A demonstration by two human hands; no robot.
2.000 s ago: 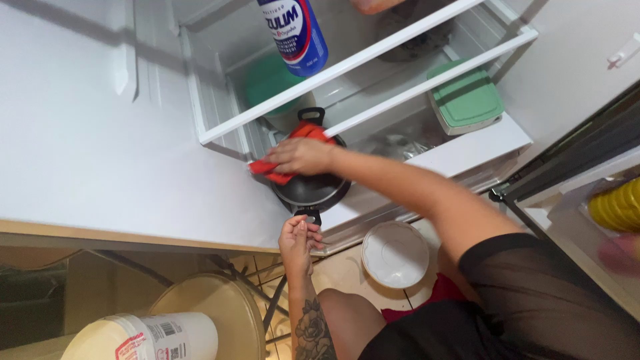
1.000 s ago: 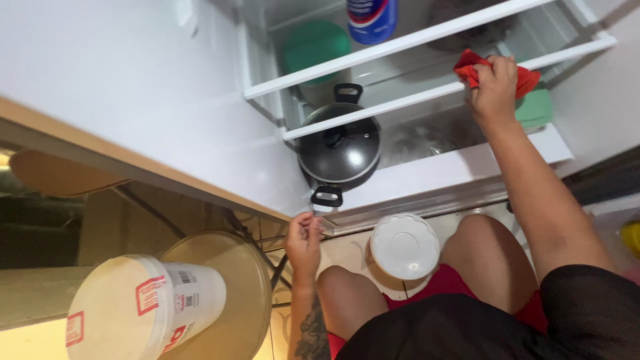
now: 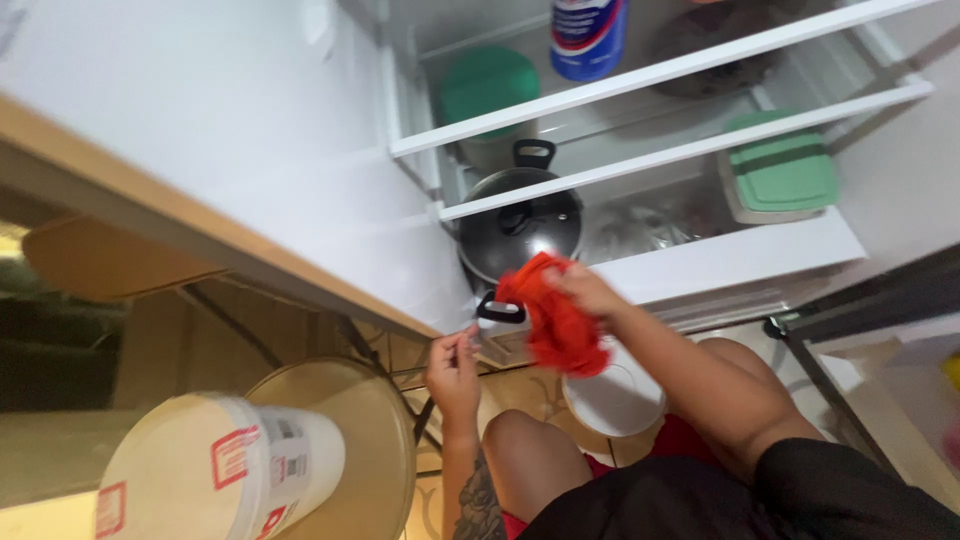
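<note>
My right hand [image 3: 586,291] grips a crumpled red cloth [image 3: 564,330], blurred by motion, that hangs in front of the refrigerator's bottom ledge, beside the near handle of a black pot with a glass lid [image 3: 499,244]. The pot sits at the left of the refrigerator's lowest level. Just below its near handle is my left hand [image 3: 454,364], fingers curled, thumb close to the fingertips; whether it pinches something small cannot be made out. A round white lid or container [image 3: 616,397] is on the floor between my legs, partly behind the cloth.
White shelf edges [image 3: 675,161] cross above the pot. A blue can [image 3: 589,37], a green-lidded round container [image 3: 489,90] and a green-lidded box [image 3: 784,176] stand inside. At lower left, a white plastic tub [image 3: 217,465] rests on a round stool [image 3: 367,435]. The open door [image 3: 825,390] is at right.
My right hand wiped over the pot, moved to the right side of the shelf edge, and is now back near the pot's handle with the red cloth. My left hand has stayed near that handle.
</note>
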